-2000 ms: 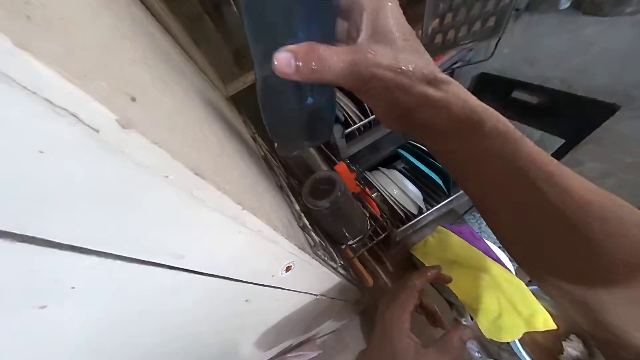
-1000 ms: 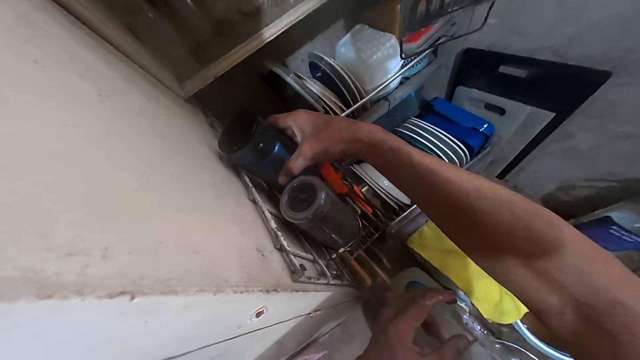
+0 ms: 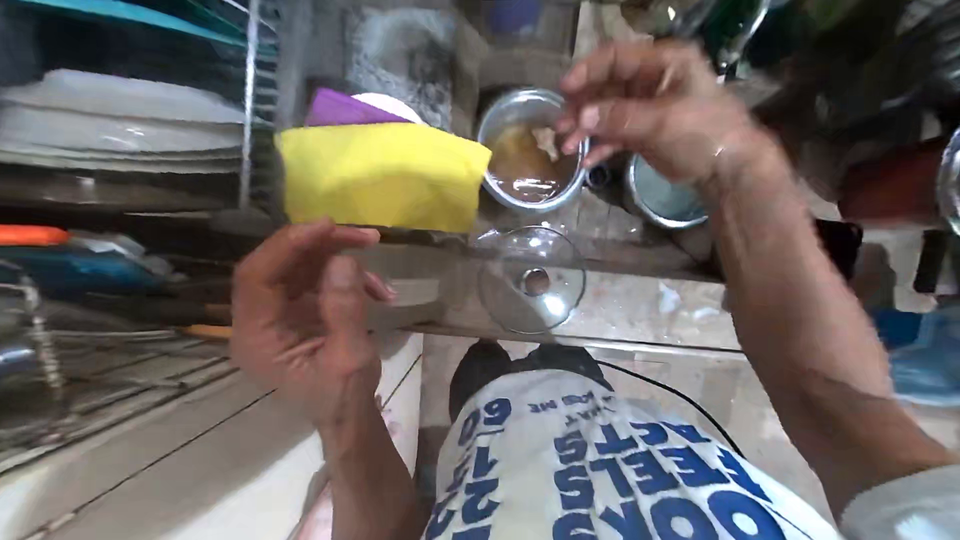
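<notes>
My right hand [image 3: 637, 112], fingers bent and apart with nothing held, hovers at the right rim of a metal pot [image 3: 517, 161] that holds brownish liquid and a pale lump. My left hand [image 3: 307, 300] is empty too, its fingers loosely curled, just below a yellow cloth [image 3: 382, 176]. Behind that cloth show a purple cloth [image 3: 349, 109] and part of a white round thing. A clear glass lid [image 3: 510, 289] with a round knob lies at the counter's near edge, below the pot.
At the left stand a rack with white plates [image 3: 127, 120] and a wire rack [image 3: 112, 356] with an orange-handled utensil [image 3: 34, 235]. Right of the pot is another metal-rimmed vessel [image 3: 667, 195]. A blue translucent thing [image 3: 930, 356] lies at the far right.
My right hand has let go of the dark bottle-like container, which it held at the wire rack, and is now beside the pot. The view has swung strongly to the counter.
</notes>
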